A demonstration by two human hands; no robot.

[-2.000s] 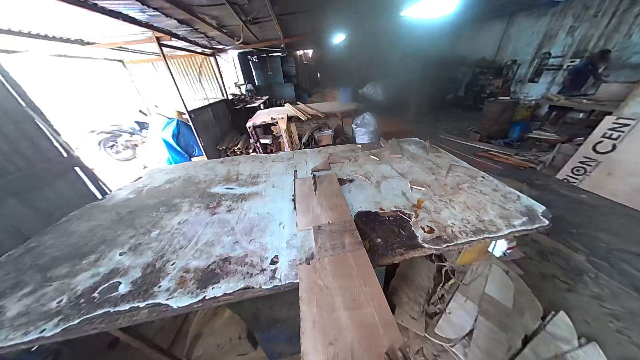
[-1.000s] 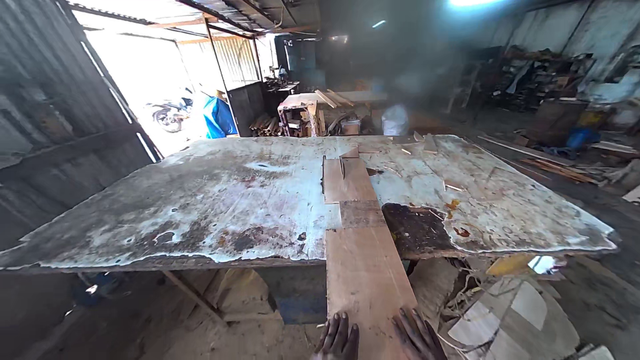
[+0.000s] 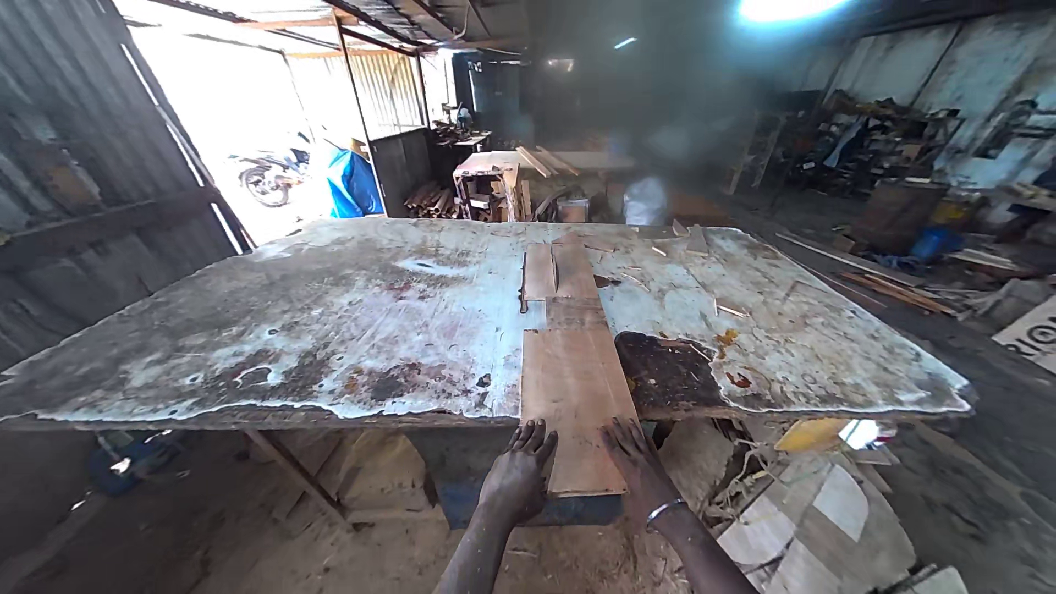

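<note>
A flat wooden board (image 3: 577, 396) lies across the near edge of a large worn worktable (image 3: 396, 322), its near end jutting past the edge. My left hand (image 3: 524, 470) rests on the board's left edge with its fingers spread. On the right edge lies my right hand (image 3: 635, 466), fingers apart, a metal bangle at the wrist. Neither hand is closed around the board. Beyond it, a darker wooden piece (image 3: 575, 313) and a farther thin board (image 3: 561, 271) with a narrow strip on it continue in line up the tabletop.
Wood slivers (image 3: 731, 311) lie scattered on the table's right half, near a dark bare patch (image 3: 668, 371). Under the right edge are stacked wood offcuts (image 3: 825, 528). A slanted table leg (image 3: 301, 478) stands at lower left. Long wood strips (image 3: 895, 293) lie on the floor at right.
Both hands, out of view two seconds ago, have come in from below and now reach farther up along the board's sides. The view has turned left since the first frame.
</note>
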